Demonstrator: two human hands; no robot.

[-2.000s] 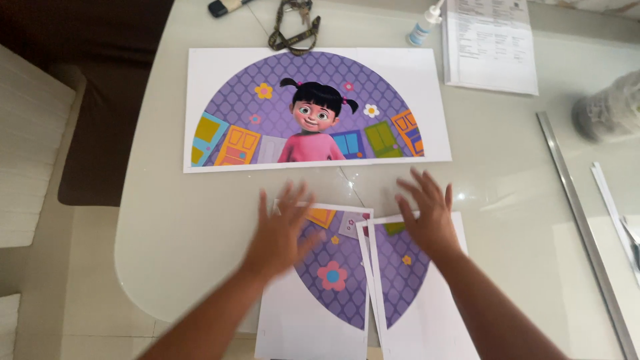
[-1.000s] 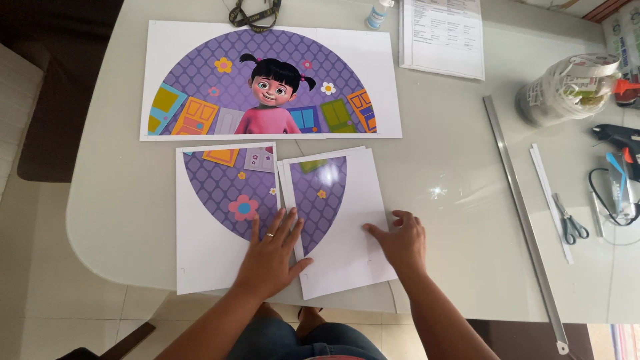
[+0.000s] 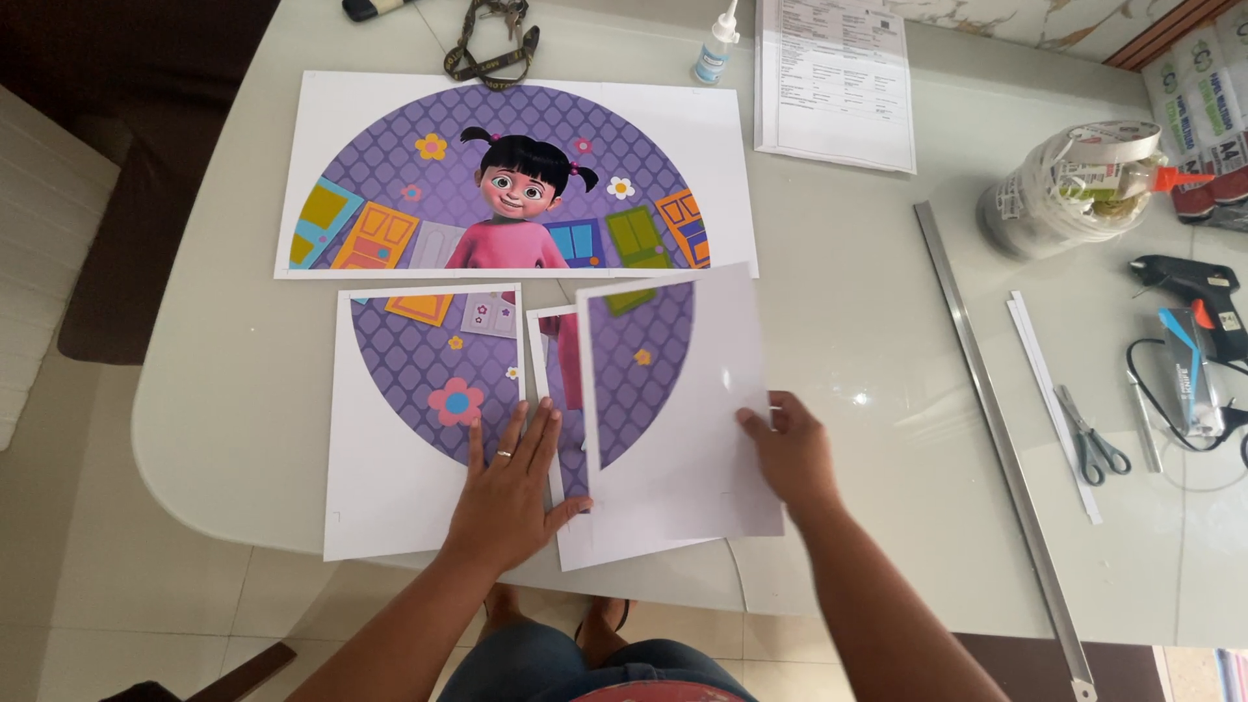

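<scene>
My right hand (image 3: pixel 795 448) pinches the right edge of a printed sheet (image 3: pixel 682 409) with a purple curved section, slightly raised. Under it lies another printed sheet (image 3: pixel 561 370), partly hidden, showing a strip of pink and purple. My left hand (image 3: pixel 512 478) rests flat with fingers on the lower left printed sheet (image 3: pixel 395 487) and the partly hidden sheet, its thumb near the raised sheet's left edge. Above them lies a wide printed sheet (image 3: pixel 721 175) with a half-circle picture of a cartoon girl and coloured doors.
On the right are a metal ruler (image 3: pixel 994 419), white paper strips (image 3: pixel 1048 400), scissors (image 3: pixel 1092 439), a glue gun (image 3: pixel 1189 292) and a plastic jar (image 3: pixel 1063 195). Along the back lie a lanyard (image 3: pixel 492 63), a small bottle (image 3: pixel 715 54) and printed documents (image 3: pixel 834 88).
The right hand has lifted and shifted the top right sheet, uncovering part of a sheet beneath. Two seconds ago both hands were above the lower sheets.
</scene>
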